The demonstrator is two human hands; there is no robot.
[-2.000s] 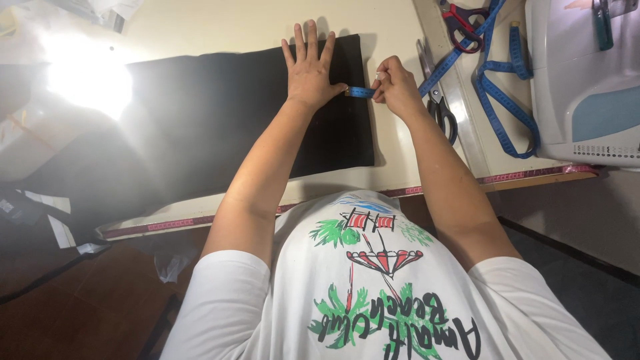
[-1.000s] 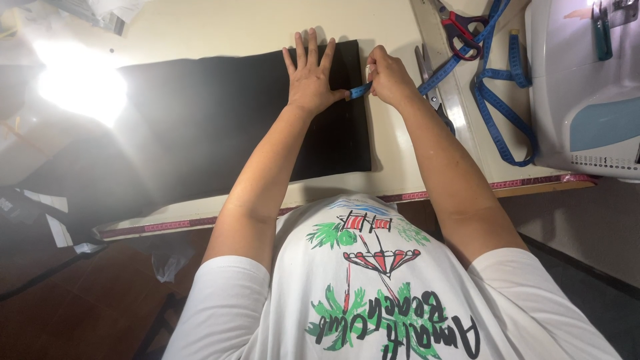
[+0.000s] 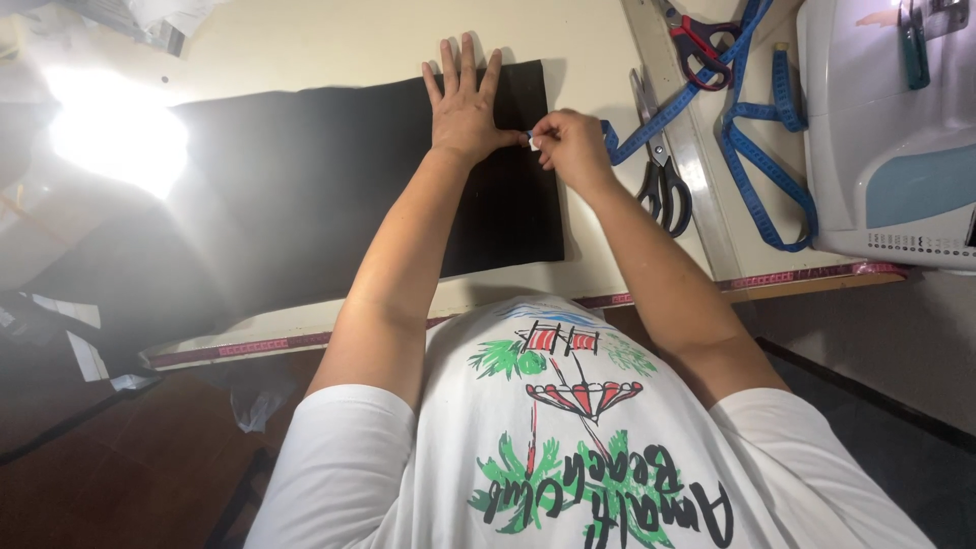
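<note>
Black fabric (image 3: 366,198) lies flat across the table, its straight end at the right. My left hand (image 3: 465,118) rests palm down on it with fingers spread, the thumb reaching toward my right hand. Near the fabric's right end, my right hand (image 3: 570,145) pinches a small white piece (image 3: 535,143), perhaps chalk. A bit of blue shows between the thumb of my left hand and my right fingers. The blue measuring tape (image 3: 652,136) runs from behind my right hand over black-handled scissors (image 3: 659,152) toward the right side.
Red-and-black-handled scissors (image 3: 701,49) lie at the upper right, touching the tape. A white and blue sewing machine (image 3: 900,152) stands at the far right. A pink measuring tape (image 3: 267,345) runs along the table's front edge. A bright lamp glare covers the left. Plastic bags lie at the upper left.
My right hand has turned, and the white piece now shows at its fingertips. The blue tape now shows just right of my right hand. My left hand stays spread on the fabric.
</note>
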